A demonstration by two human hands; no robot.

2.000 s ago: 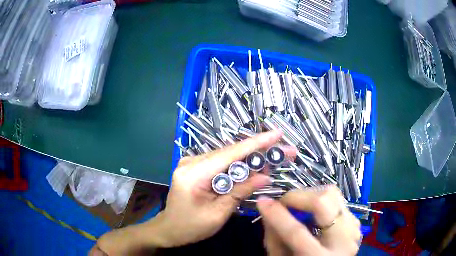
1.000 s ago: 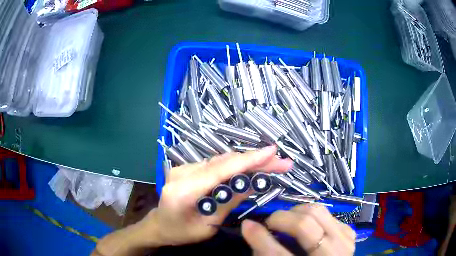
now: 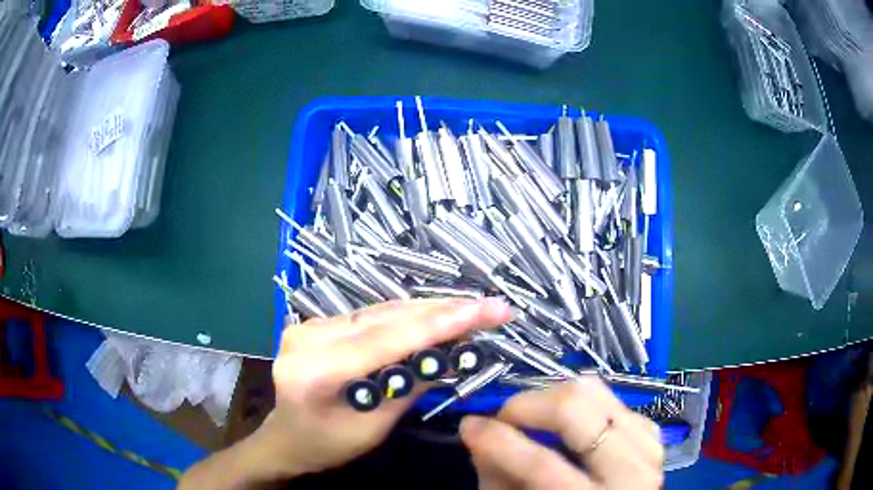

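Observation:
My left hand (image 3: 330,383) is closed around several silver cylindrical parts held side by side in a row. Their round black end faces (image 3: 429,365) with pale centres point towards me, and one shows a yellow tint. My right hand (image 3: 570,435) is closed on a blue-handled tool (image 3: 676,434), whose handle shows to the right of the hand. A dark thin tip lies left of the thumb, faint against the dark background. Both hands are over the near edge of the blue parts bin (image 3: 299,172), heaped with loose cylinders (image 3: 459,239) with thin stems.
A clear packing box (image 3: 565,40) with rows of parts stands beyond the bin. Closed clear boxes (image 3: 115,144) stand at left, a red tray (image 3: 196,23) upper left. At right are a clear box of slim parts (image 3: 780,77) and a tilted clear container (image 3: 814,225). A lower box (image 3: 694,402) shows below the table edge.
The end faces in my left hand went from partly silvery to black with pale centres. Both hands sit lower and further left in view. The bin has shifted left, and more of the red tray shows.

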